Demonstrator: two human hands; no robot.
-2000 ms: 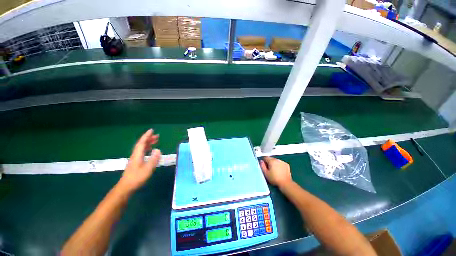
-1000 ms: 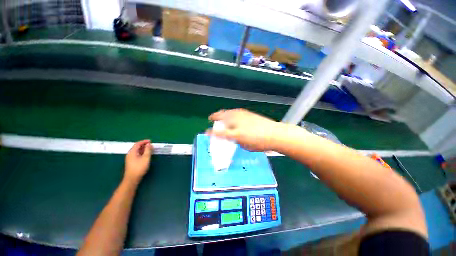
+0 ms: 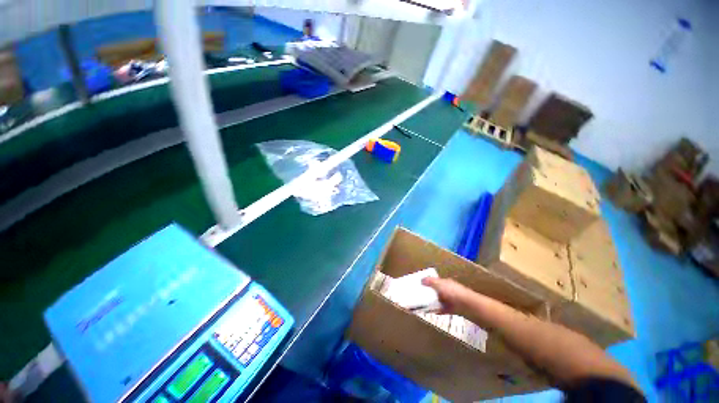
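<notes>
My right hand grips a white product box over the open master carton, at its left part. White boxes stand in a row inside the carton below the hand. The counting scale is at the lower left, its plate bare, its green displays lit. A small part of my left hand shows, cut off by the lower left edge; its fingers cannot be made out.
An upright post rises behind the scale. A clear plastic bag and an orange-and-blue ring lie on the bench. Sealed cartons stand beyond the master carton. Blue plastic is below it.
The view has turned right. My right hand has taken the white box off the scale plate and carried it to the master carton. My left hand is now almost out of view.
</notes>
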